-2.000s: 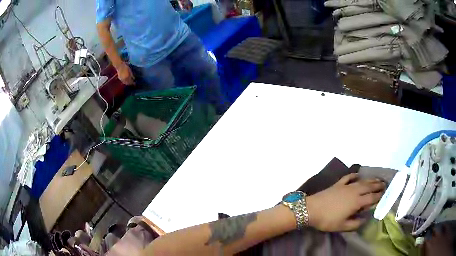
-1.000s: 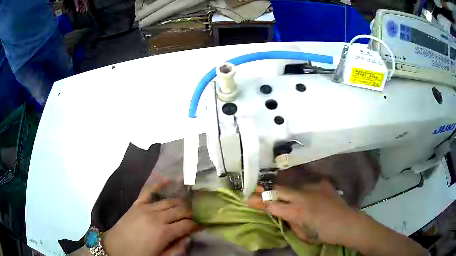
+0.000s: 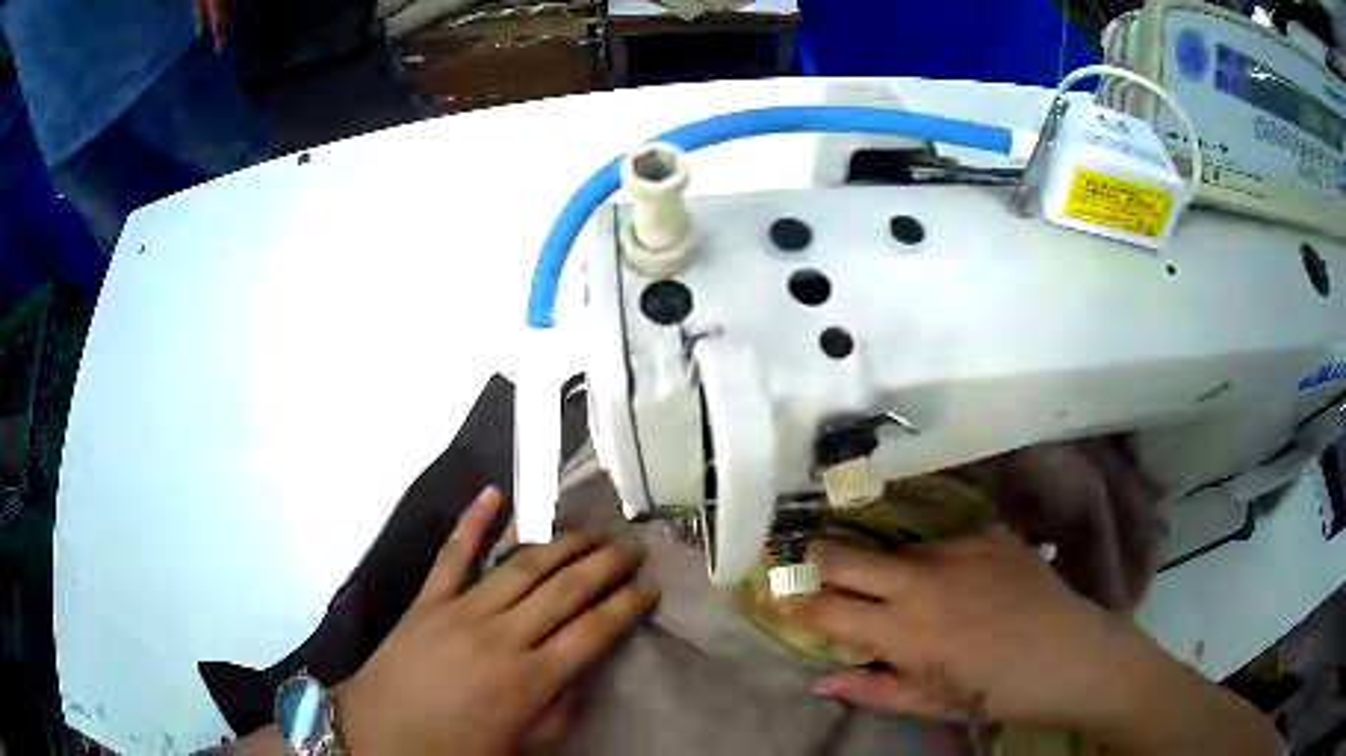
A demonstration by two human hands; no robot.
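Note:
My left hand (image 3: 509,643) lies spread, palm down, on the taupe panel (image 3: 672,672), left of the machine head. A dark brown panel (image 3: 399,561) shows beneath and to the left of that hand. My right hand (image 3: 960,620) lies on the cloth right of the needle area, its fingertips at the olive panel (image 3: 797,613). Whether its fingers grip the olive cloth cannot be told. The white lockstitch machine head (image 3: 1019,325) stands over the cloth. The presser foot and needle are hidden behind the head and its cream knobs.
A blue gooseneck tube (image 3: 768,126) with a flat white end arches over the white table (image 3: 236,369). Its white box (image 3: 1115,177) and a control panel (image 3: 1255,104) sit at the upper right. A person in blue (image 3: 104,74) stands beyond the table at upper left.
The taupe cloth now covers the area between my hands where olive cloth lay. Less olive shows, now mostly by my right hand. My left hand is flatter, its fingers nearer the head.

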